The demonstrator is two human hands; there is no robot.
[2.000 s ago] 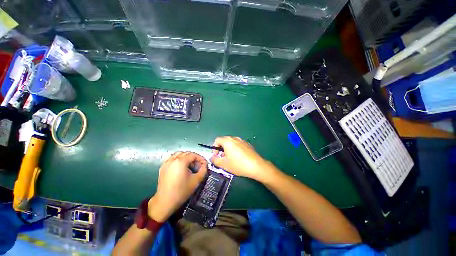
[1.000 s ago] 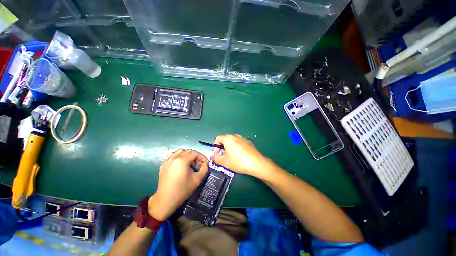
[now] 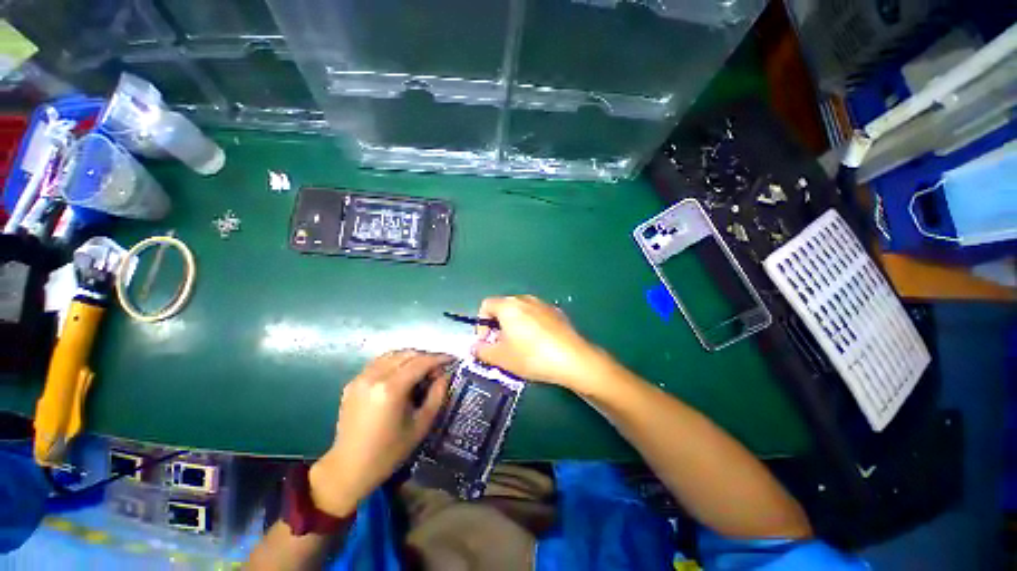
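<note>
An opened phone mid-frame with a black battery (image 3: 471, 417) hangs over the mat's front edge, its silver-white board end between my hands. My left hand (image 3: 385, 415) is at the phone's upper left side, fingers curled; whether it grips anything is hidden. My right hand (image 3: 533, 344) is at the top end of the phone, with a thin dark tool (image 3: 470, 320) held in its fingers and pointing left. The fingertips of my right hand cover part of the board end.
Dark phone housing (image 3: 371, 225) at the back. Silver frame (image 3: 705, 274) and blue pick (image 3: 660, 301) at right, beside the parts tray (image 3: 738, 184) with a white grid (image 3: 850, 318). Yellow screwdriver (image 3: 67, 374) and tape roll (image 3: 155, 279) at left. Clear drawers (image 3: 491, 95) behind.
My left hand has moved a little left and down, and its fingertips have drawn back slightly from the board end. My right hand has stayed nearly in place with the dark tool.
</note>
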